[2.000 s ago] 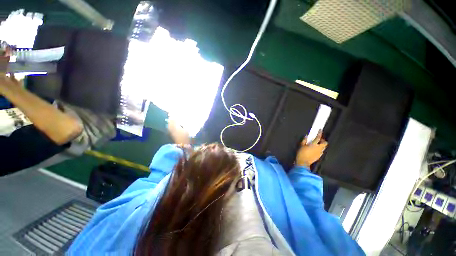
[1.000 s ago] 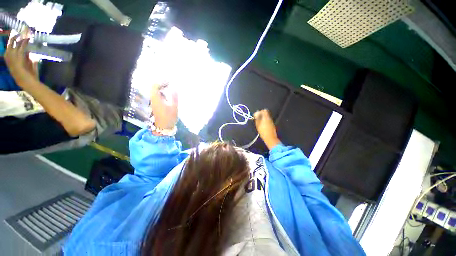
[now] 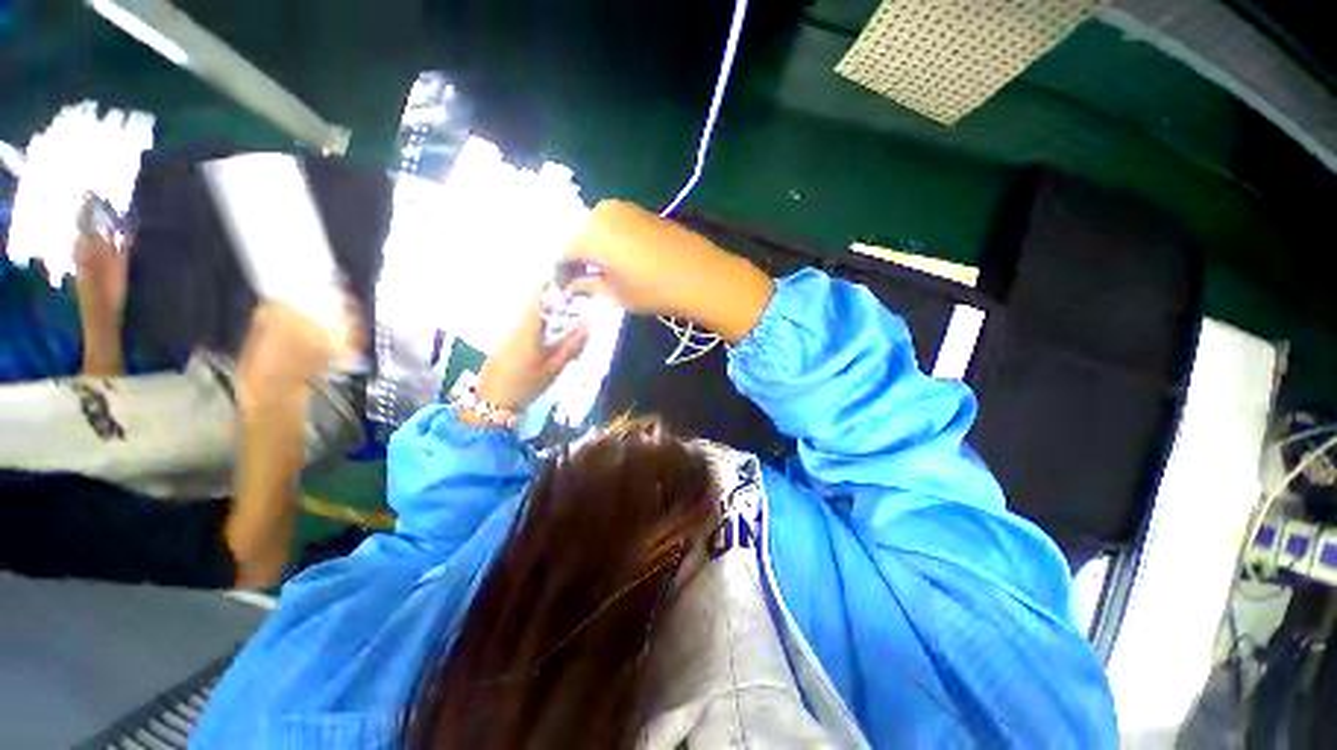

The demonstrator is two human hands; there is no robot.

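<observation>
The glaring white stack (image 3: 477, 220) stands left of centre, overexposed, with stepped edges. My left hand (image 3: 525, 359) is at its lower right side, fingers curled around a small bright white piece, probably a white unit; glare hides its outline. My right hand (image 3: 598, 257) reaches across from the right and meets the left hand's fingertips. Its fingers are bent, and whether they pinch the cable plug is hidden. The white charging cable (image 3: 719, 110) comes down from the top and passes behind my right forearm; part of its coil shows below. A white unit (image 3: 959, 343) lies on the black tray at right.
Black foam-lined trays (image 3: 1085, 352) lie at right, with a white panel (image 3: 1195, 513) beside them. A shiny clear tray (image 3: 415, 161) borders the stack. A co-worker's blurred hand (image 3: 301, 344) holds a white bar at left. The perforated board (image 3: 960, 52) and socket strip (image 3: 1293, 545) are at right.
My right hand has left the cable coil and moved left to my left hand. My left hand has come down and right from the stack. The co-worker's hand has risen with a white bar.
</observation>
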